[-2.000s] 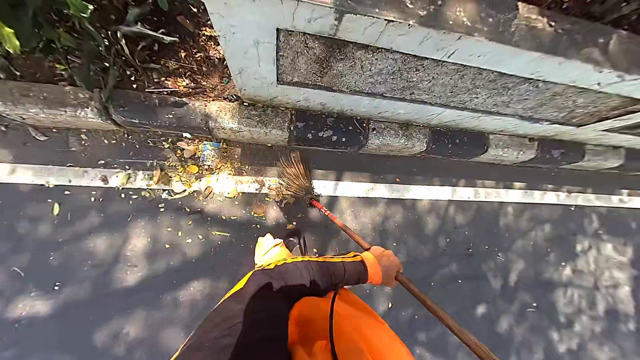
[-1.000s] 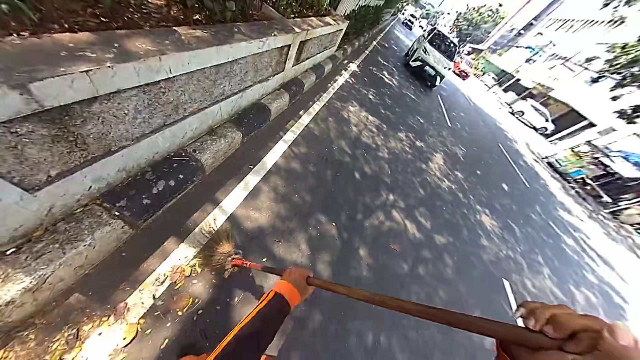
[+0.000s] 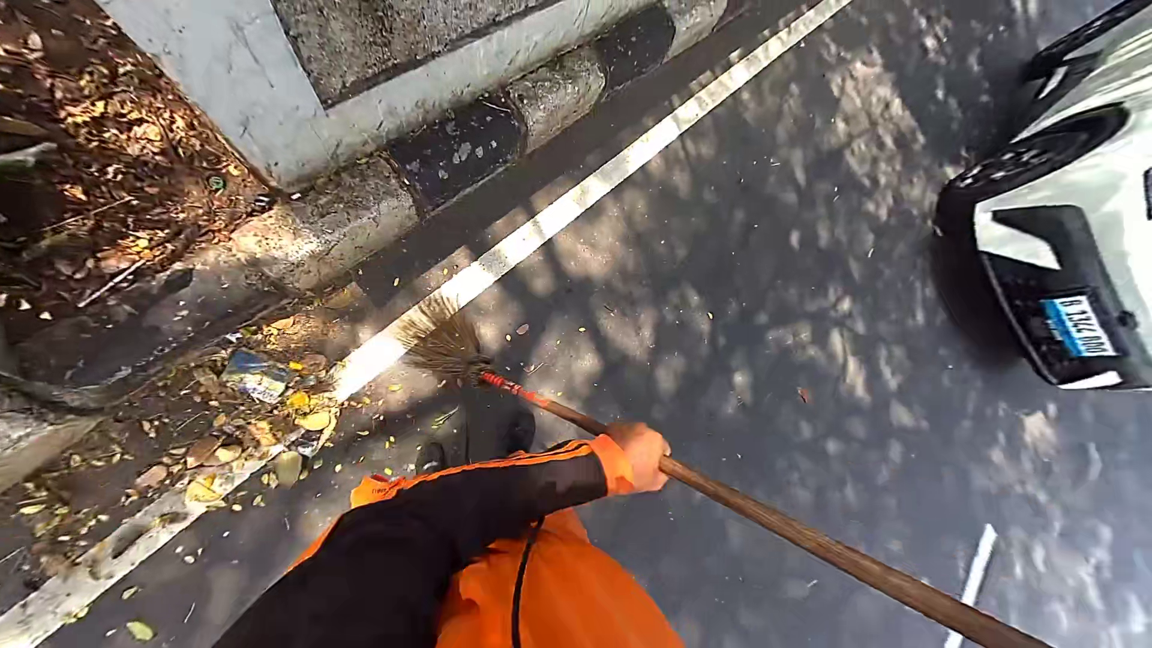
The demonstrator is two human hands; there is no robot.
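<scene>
A long wooden broom handle [image 3: 810, 538] runs from the lower right toward the middle of the head view, and my left hand [image 3: 637, 457] is closed around it, in a black sleeve with an orange cuff. Beyond the hand, red binding joins the handle to a fan of stiff bristles [image 3: 443, 340], whose tips lie over the white edge line [image 3: 576, 200] of the road. My right hand is out of the frame. Left of the bristles, fallen leaves [image 3: 205, 450] and a crumpled plastic wrapper [image 3: 256, 374] lie by the kerb.
A kerb with dark and pale blocks [image 3: 461, 148] borders the road below a low wall [image 3: 414, 94]. Dry leaves cover soil [image 3: 117, 180] at the upper left. On the right, a white car [image 3: 1062, 243] stands on or moves along the asphalt, near a lane mark [image 3: 972, 576].
The white car, farther up the road one second ago, is now close on the right. My right hand, on the handle then, has left the frame. The view has tilted down.
</scene>
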